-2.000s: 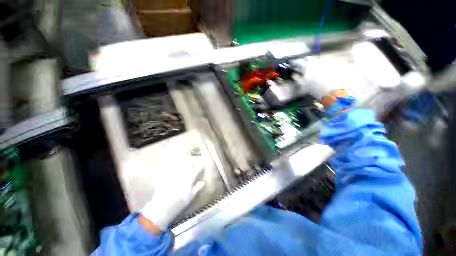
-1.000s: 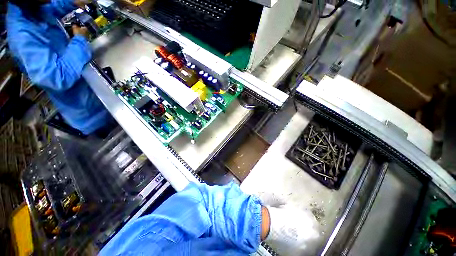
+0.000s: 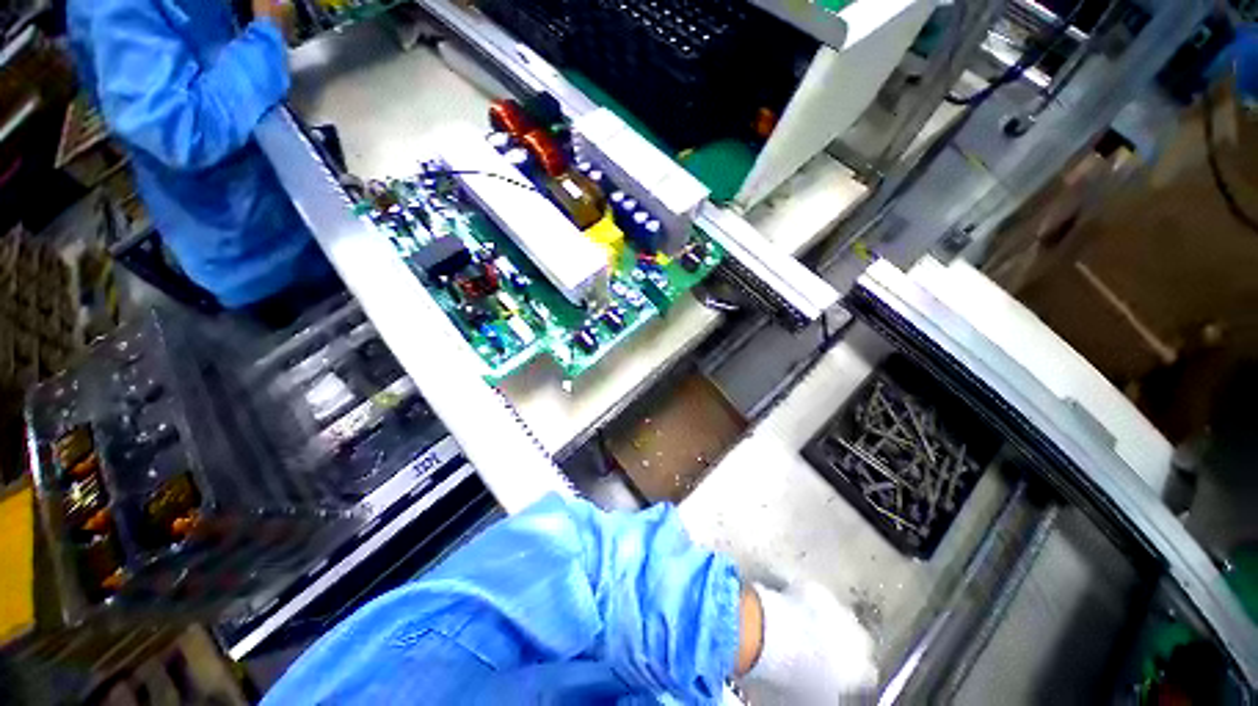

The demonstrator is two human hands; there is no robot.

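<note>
My left hand (image 3: 811,646), in a white glove with a blue sleeve, is low in the picture over the pale plate. It is overexposed and partly cut off by the bottom edge, so its fingers and any held thing cannot be made out. A black square tray (image 3: 821,448) of loose thin metal pins (image 3: 904,462) lies beyond it to the right. A green circuit board (image 3: 552,361) sits between the conveyor rails, with a long white-silver heatsink (image 3: 531,221) and orange-red copper coils (image 3: 531,135). My right hand is not in view.
Silver rails (image 3: 400,338) flank the board, with a gap before the tray section. Another person's blue sleeve (image 3: 193,104) is at the upper left. Parts trays (image 3: 131,469) stand at lower left. A black rack (image 3: 662,69) and white panel (image 3: 842,104) are behind the line.
The view has swung from the pin tray and nearer board to this farther board, which has since shifted slightly right in the picture. My right hand has left view. My left hand stays near the pin tray.
</note>
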